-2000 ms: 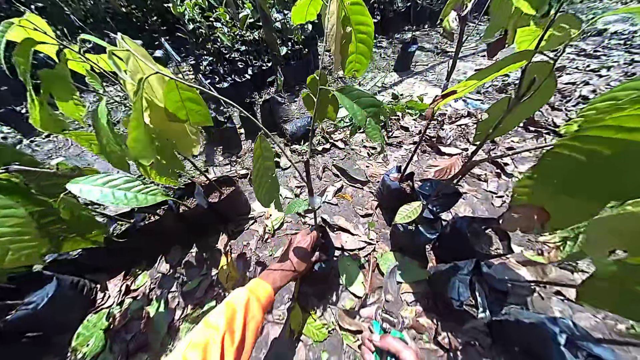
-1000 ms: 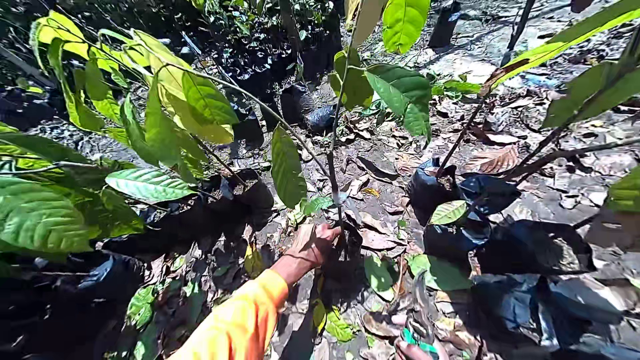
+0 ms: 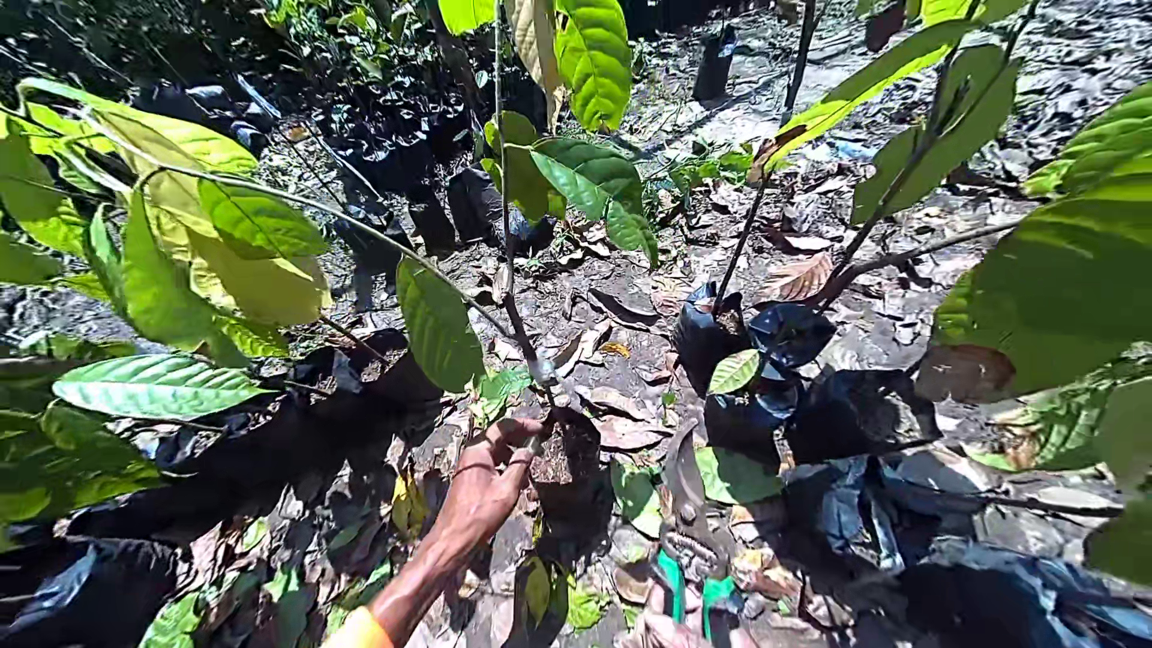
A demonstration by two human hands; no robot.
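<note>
My left hand, below an orange sleeve, reaches to the base of a leafy sapling. Its thumb and fingers meet at the near rim of the soil-filled black nursery bag; whether they pinch the rim or something small on it is unclear. A whitish wrap or mark shows low on the stem, just above the hand. At the bottom edge, my right hand is mostly cut off, around the green handles of pruning shears. The metal head of the shears points up and away, among dry leaves.
More saplings in black nursery bags stand close on the right, with crumpled black plastic at the lower right. A row of dark bags lies in shade on the left. Broad leaves overhang both sides, and dry leaves litter the ground.
The left hand stays at the sapling's base, its fingers now more toward the bag's rim than the stem. More of the pruning shears shows than before. The view has shifted somewhat.
</note>
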